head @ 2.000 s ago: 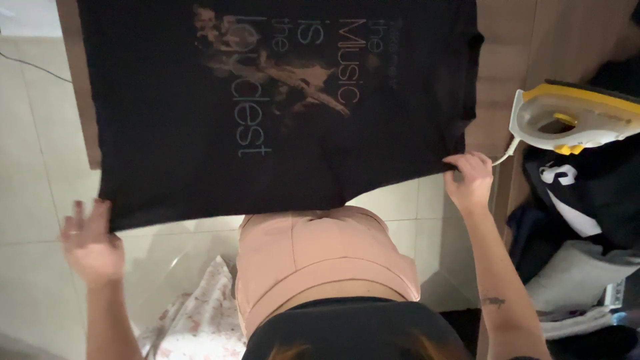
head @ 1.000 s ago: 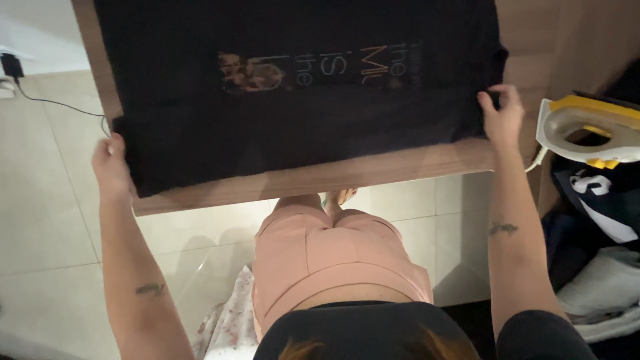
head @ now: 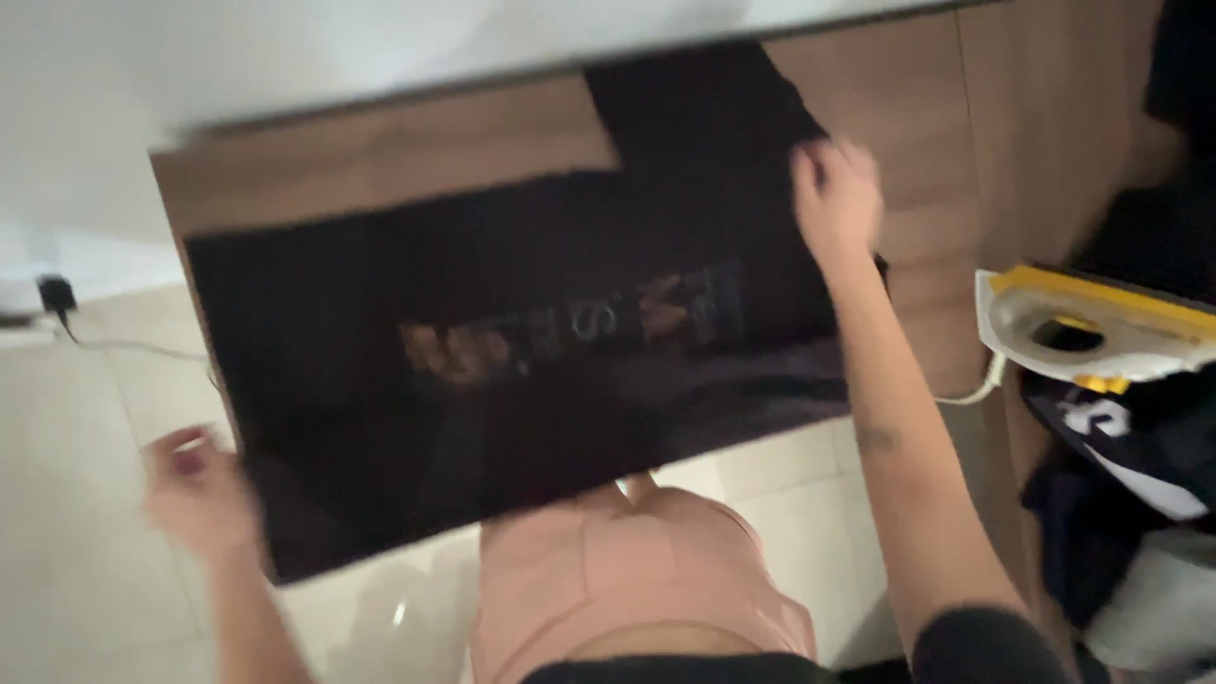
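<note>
A black printed T-shirt (head: 532,418) lies spread over a wooden tabletop (head: 380,152), its lower part at the edge nearest me. My left hand (head: 204,484) is just off the shirt's left edge, blurred, with fingers curled; whether it touches the cloth cannot be told. At the upper right, my right hand (head: 838,195) is by the shirt's right edge near the sleeve, fingers bent; blur hides whether the cloth is pinched.
A white and yellow clothes iron (head: 1092,332) with a pale cord is at the right. Beneath it are piled dark and grey clothes (head: 1154,589). A white wall (head: 285,57) borders the table's far side. A black plug (head: 57,294) with a cable is at the left.
The shirt's near edge was held out by both hands two seconds ago; now the cloth lies on the table. My right hand has moved up along the shirt's right side. The view has shifted toward the wall.
</note>
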